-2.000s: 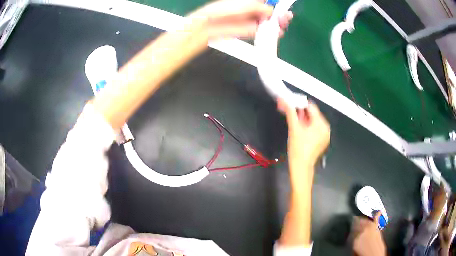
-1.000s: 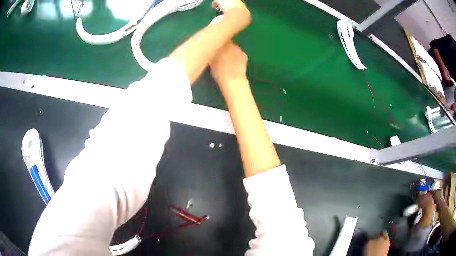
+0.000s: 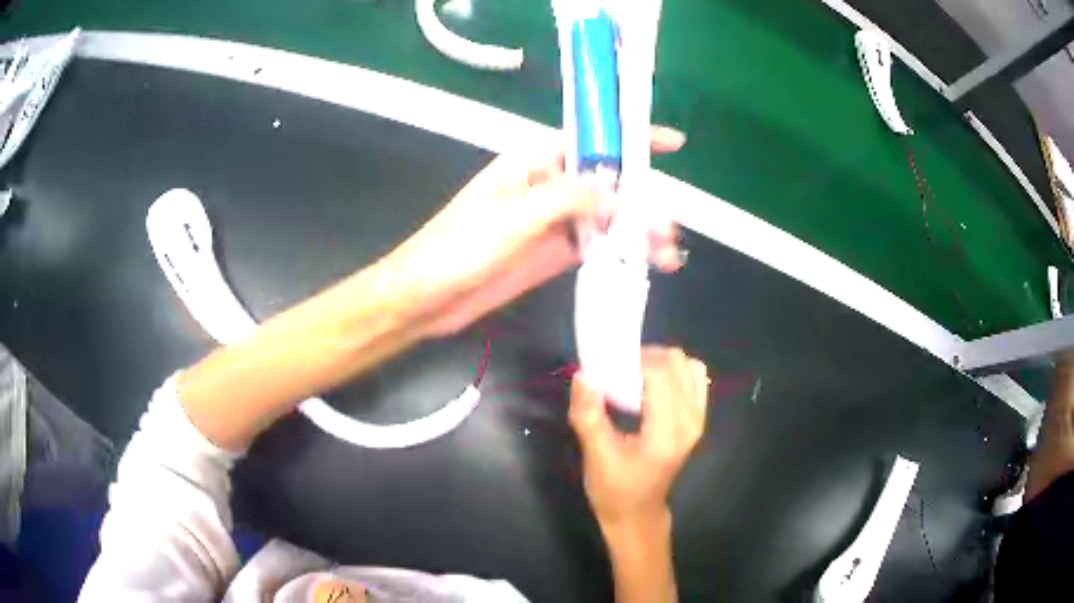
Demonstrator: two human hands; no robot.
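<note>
A white housing shell (image 3: 614,309) is held upright in front of me, its top cut off by the picture's edge. A bright blue battery cell (image 3: 597,92) shows in its open side. My left hand (image 3: 554,218) grips the shell just below the battery, slightly blurred. My right hand (image 3: 642,430) grips its lower end. My fingers hide the part below the battery. A curved white unit (image 3: 395,431) lies on the bench at the left, its middle hidden under my left forearm. Thin red wires (image 3: 486,357) trail from its end.
The black bench top (image 3: 353,165) meets the green belt (image 3: 754,141) along a pale rail (image 3: 777,242). White curved parts lie on the belt at the top (image 3: 471,53) and right (image 3: 880,80). Another white piece (image 3: 866,536) lies at lower right, near a person's arm (image 3: 1052,436).
Both my hands have come back from over the belt to above the bench and now hold the shell with the blue battery. The camera view has shifted.
</note>
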